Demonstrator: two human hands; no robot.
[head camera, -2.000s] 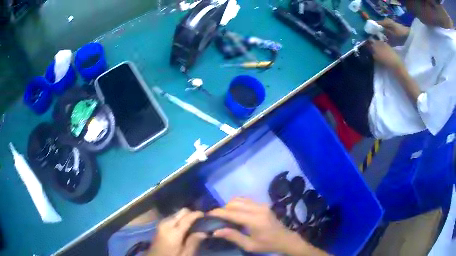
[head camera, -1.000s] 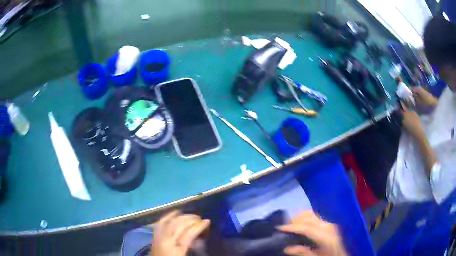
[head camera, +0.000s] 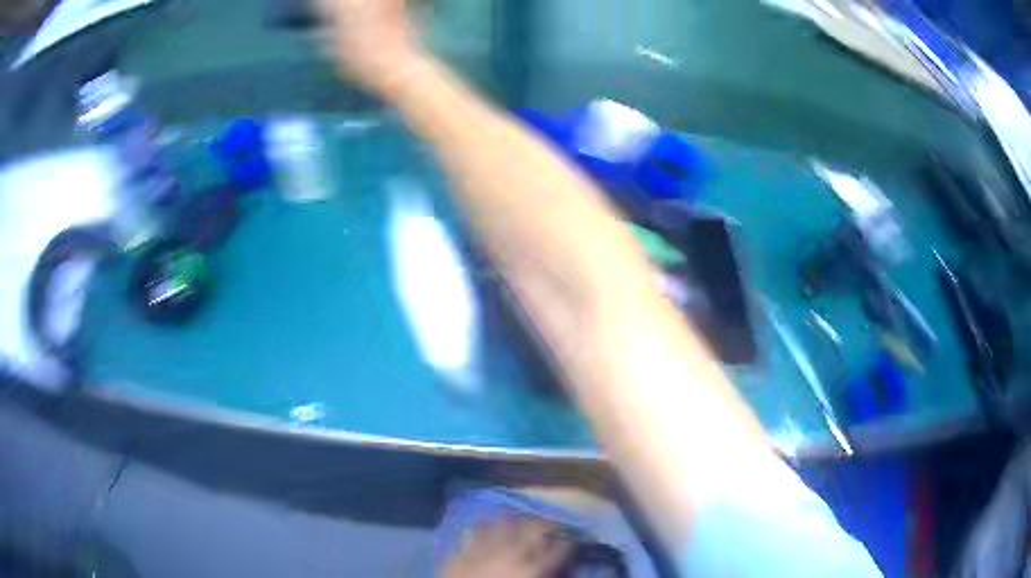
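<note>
The picture is strongly blurred. My right arm crosses the bench from the lower right, and my right hand (head camera: 367, 45) is at the top edge, beside a dark object (head camera: 292, 14) cut off by the edge. Whether it holds that is unclear. My left hand (head camera: 497, 551) is low at the bottom edge, over my lap, partly cut off. A dark curved piece (head camera: 594, 559), perhaps part of the headphones, lies right beside it; a grip cannot be made out.
On the green bench (head camera: 305, 361) are a white tube (head camera: 433, 288), blue cups (head camera: 667, 164), a phone (head camera: 724, 288) partly behind my arm, a thin white rod (head camera: 808, 367) and a dark round part (head camera: 170, 282). A blue bin (head camera: 865, 514) is at lower right.
The view has swung left, showing more of the bench's left end. My right hand has left the dark headphone piece over the bin and reached far up and left. My left hand stays low.
</note>
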